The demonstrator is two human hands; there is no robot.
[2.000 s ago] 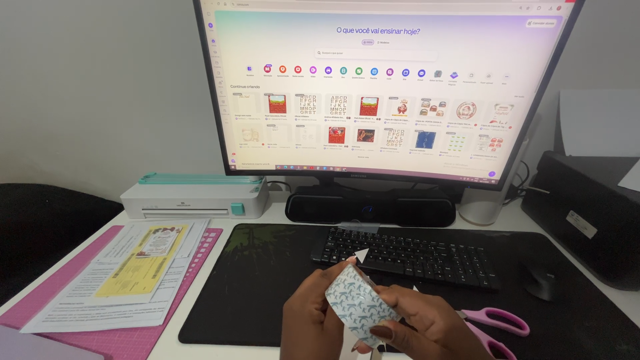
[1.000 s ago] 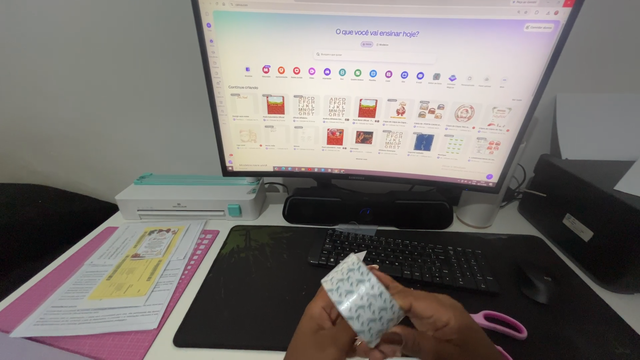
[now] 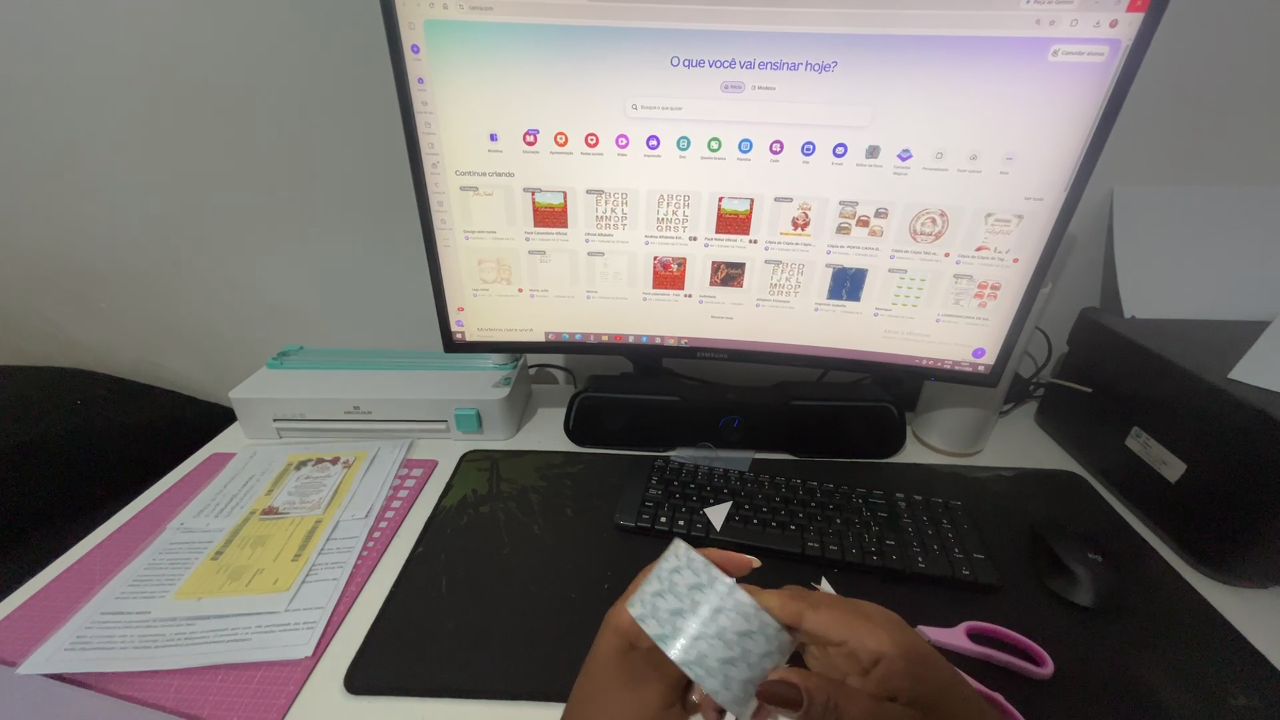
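Note:
A small patterned paper piece (image 3: 710, 625), white with blue-green motifs and a glossy surface, is held between both hands near the bottom centre. My left hand (image 3: 640, 640) grips it from the left and behind. My right hand (image 3: 850, 650) holds its lower right side, the thumb at the lower edge. A small white paper triangle (image 3: 718, 514) lies on the black keyboard (image 3: 800, 520) just beyond the hands. Another white scrap (image 3: 824, 585) shows behind my right hand. Pink-handled scissors (image 3: 1000, 645) lie to the right, partly hidden by that hand.
A black desk mat (image 3: 480, 590) lies under the keyboard and mouse (image 3: 1080, 568). Behind stand a monitor (image 3: 712, 354), a black speaker bar (image 3: 650, 420) and a white laminator (image 3: 370, 400). Papers (image 3: 140, 620) cover a pink cutting mat (image 3: 70, 590) at left. A black device (image 3: 1180, 450) stands at right.
The patterned piece has turned in my hands, and its broad face now shows more fully. The white triangle on the keyboard is now seen apart from the piece.

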